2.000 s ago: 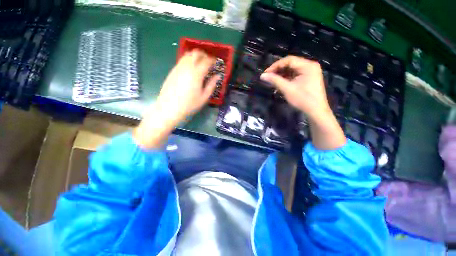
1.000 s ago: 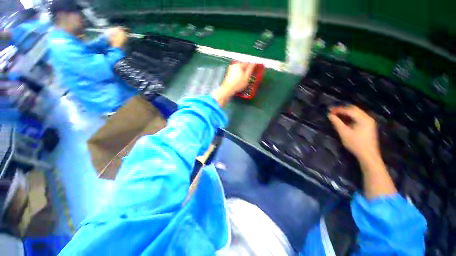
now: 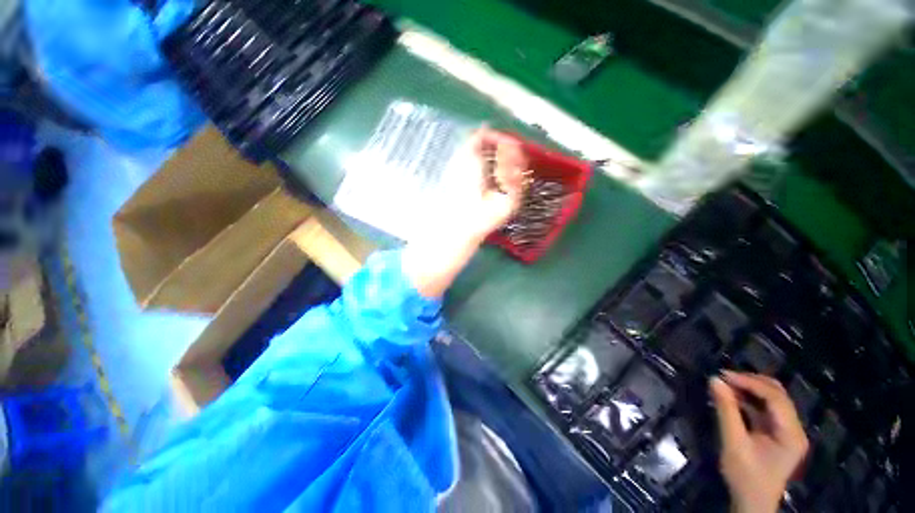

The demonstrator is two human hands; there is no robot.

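Observation:
A red parts bin [image 3: 568, 208] heaped with small dark and silvery components [image 3: 543, 212] sits on the green bench. My left hand [image 3: 494, 190] is at the bin's left side, its fingers over the rim; it is blurred, and I cannot tell whether it holds components. A black blister tray [image 3: 642, 326] with rows of rectangular pockets lies at the right. My right hand [image 3: 759, 426] is over the tray, thumb and forefinger bent towards each other; whether a small part is between them cannot be made out.
A clear blister tray [image 3: 406, 160] lies left of the bin. Beyond it are black trays [image 3: 281, 60] and a person's blue sleeve [image 3: 100, 70]. An open carton [image 3: 201, 215] stands below the bench. A wrapped post [image 3: 773, 95] rises behind, beside the green belt [image 3: 512, 30] carrying small pieces.
The view has turned left and tilted, then come closer to the bin. My left hand stays at the red bin, now at its left side. My right hand stays over the black tray.

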